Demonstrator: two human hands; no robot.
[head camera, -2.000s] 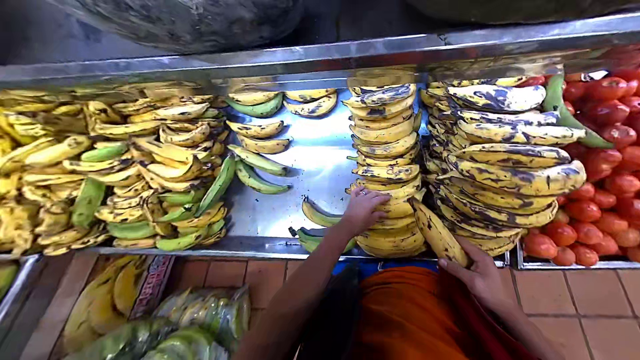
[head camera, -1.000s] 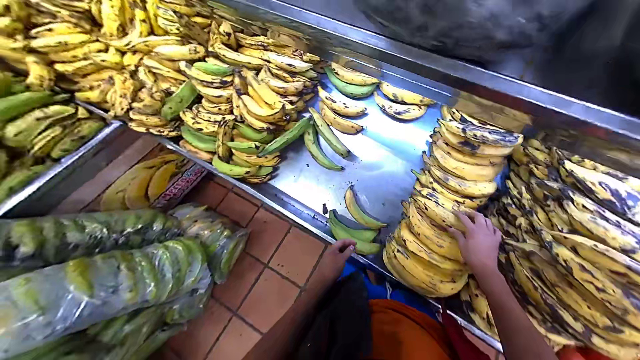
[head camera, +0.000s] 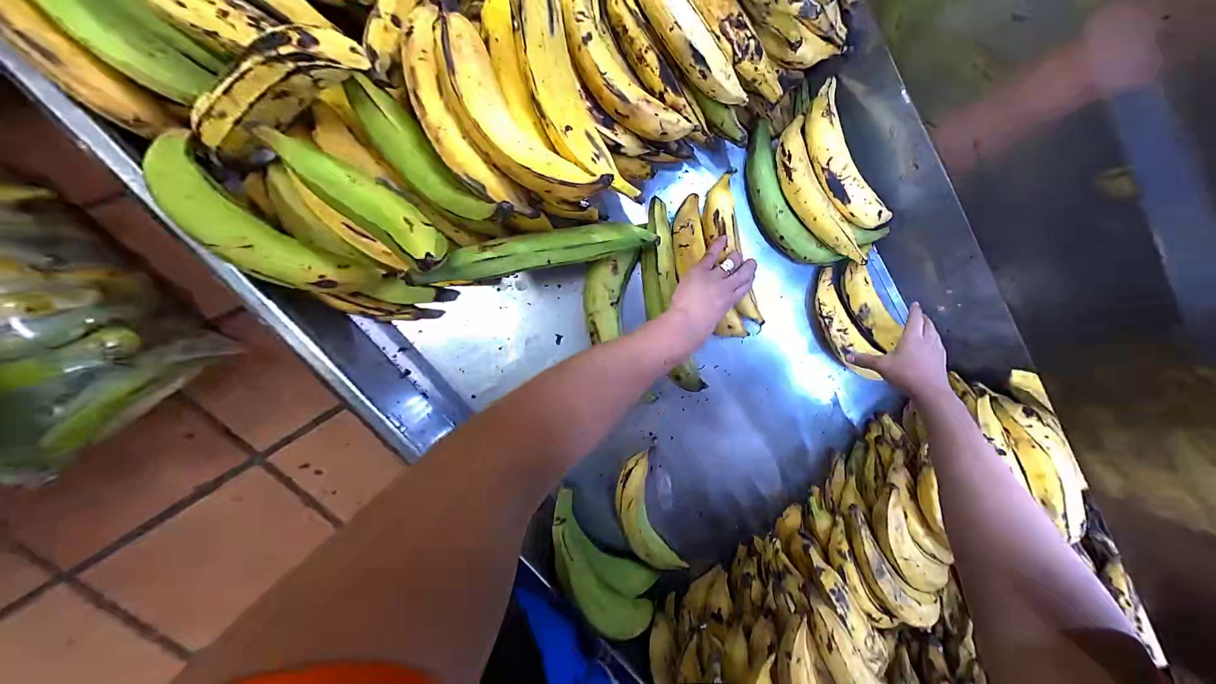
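Note:
My left hand (head camera: 711, 290), with a ring on one finger, rests on yellow plantains (head camera: 720, 214) lying side by side on the shiny metal tray (head camera: 513, 332). Green plantains (head camera: 657, 285) lie just left of them. My right hand (head camera: 907, 356) is at a pair of spotted yellow plantains (head camera: 844, 323) near the tray's far edge, its thumb against one of them. Whether either hand grips the fruit cannot be told. Above that pair lie more yellow plantains (head camera: 836, 166) with a green one (head camera: 774, 199) beside them.
Heaped yellow and green plantains (head camera: 503, 104) fill the upper left. Rows of spotted plantains (head camera: 855, 560) stand at the lower right, near a few green ones (head camera: 598, 570). The metal rim (head camera: 275, 332) borders a tiled floor (head camera: 228, 513). Plastic-wrapped produce (head camera: 85, 351) is at far left.
My hands have moved from the spotted plantain rows and the tray's near edge to the plantains farther in on the tray. The plantain held in my right hand two seconds ago is out of it. The view has turned strongly.

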